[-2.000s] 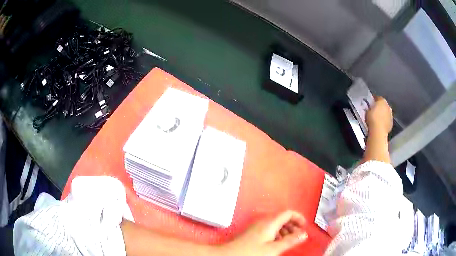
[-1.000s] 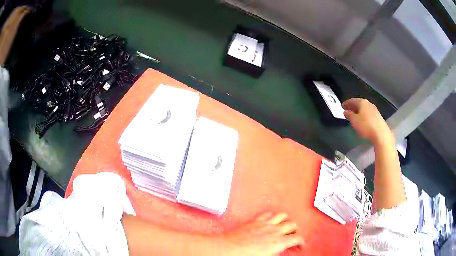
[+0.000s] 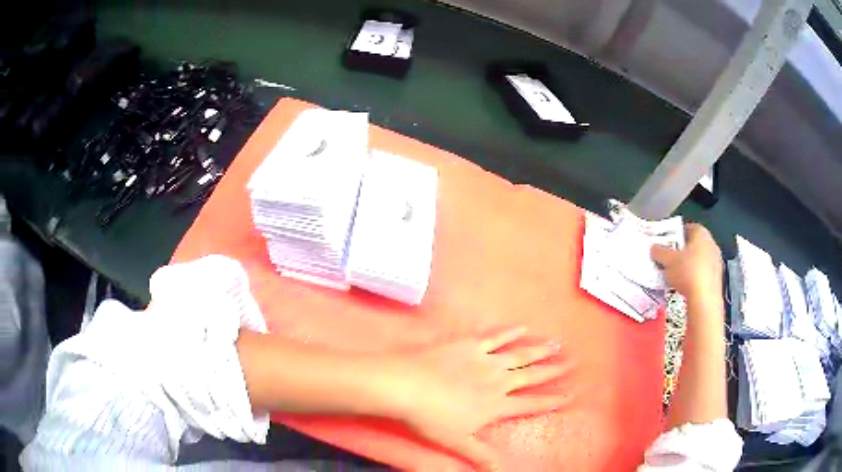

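Two neat stacks of white booklets stand side by side on the orange-red mat (image 3: 517, 258), a taller left stack (image 3: 309, 157) and a lower right stack (image 3: 395, 226). My left hand (image 3: 480, 383) lies spread on the mat near its front edge and holds nothing. My right hand (image 3: 691, 263) is at the fanned pile of white cards (image 3: 620, 263) at the mat's right side. Its fingertips touch the upper cards; whether it grips one cannot be told.
Black boxes with white paper on top, one (image 3: 380, 44) and another (image 3: 543, 101), sit on the green bench (image 3: 452, 78). Dark cables (image 3: 162, 134) lie left. A grey post (image 3: 720, 106), rubber bands (image 3: 676, 346) and white paper stacks (image 3: 783, 383) are right.
My right hand has moved from the nearer black box back to the card pile. Both boxes have shifted left and away in view. My left hand has spread flatter on the mat.
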